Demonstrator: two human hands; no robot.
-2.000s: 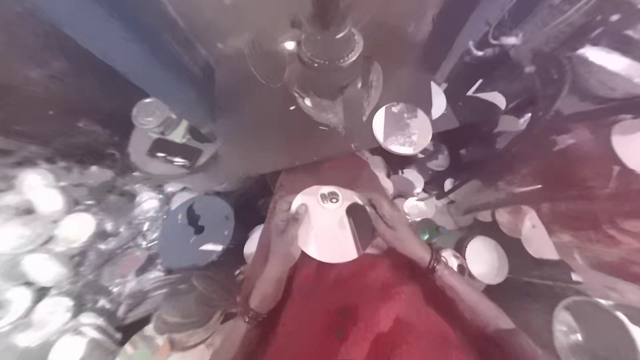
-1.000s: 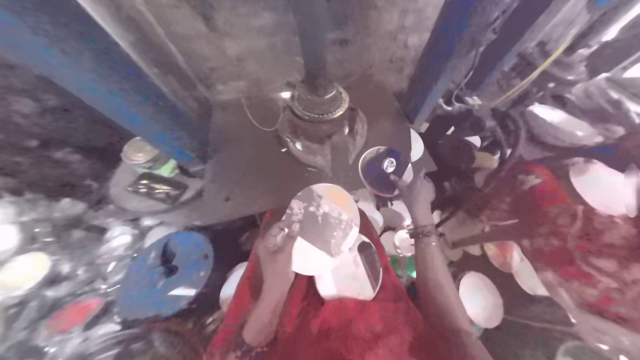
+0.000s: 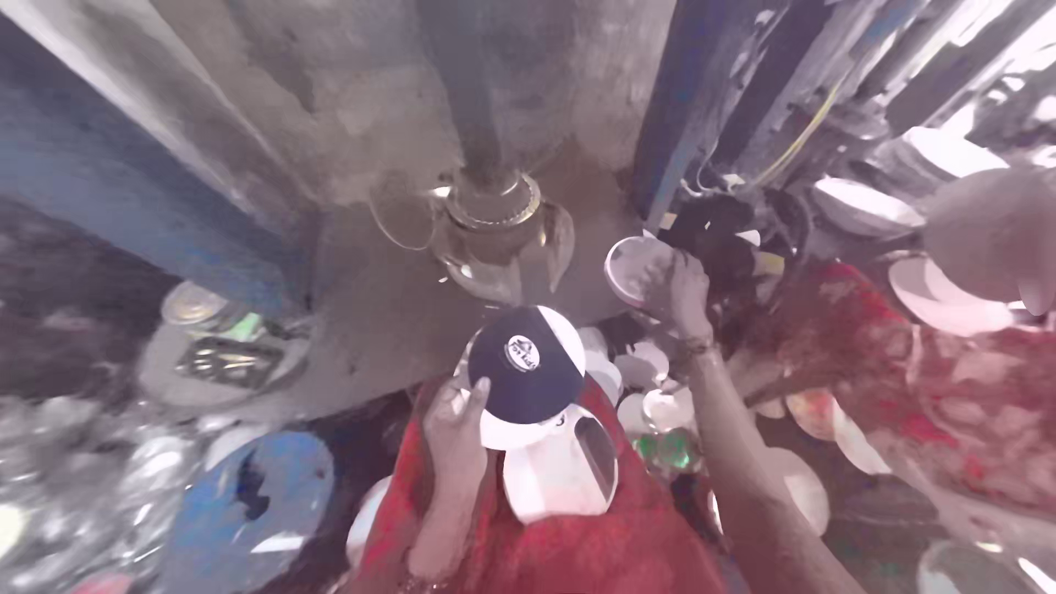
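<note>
Between thumb and fingers, my left hand (image 3: pixel 458 425) holds a dark round disc (image 3: pixel 528 384) with a white emblem, and a white disc edge shows behind it. A second white disc (image 3: pixel 557 478) with a dark patch lies below, on the red cloth over my lap (image 3: pixel 610 544). To the right, my right hand (image 3: pixel 685 297) is at the edge of a pale round disc (image 3: pixel 635 268) near the metal sheet; whether its fingers grip it is not plain.
A rounded metal machine part (image 3: pixel 503 239) stands ahead on the sheet. At the left are a tin (image 3: pixel 194 305) on a tray and a blue round lid (image 3: pixel 256 503). White discs and a green object (image 3: pixel 672 450) lie right of my lap. A person in red (image 3: pixel 940 396) sits at the right.
My right hand has moved from the disc on my lap to the right-hand disc. The left hand's disc shows a dark face with an emblem, where a second ago it showed a pale, patchy one.
</note>
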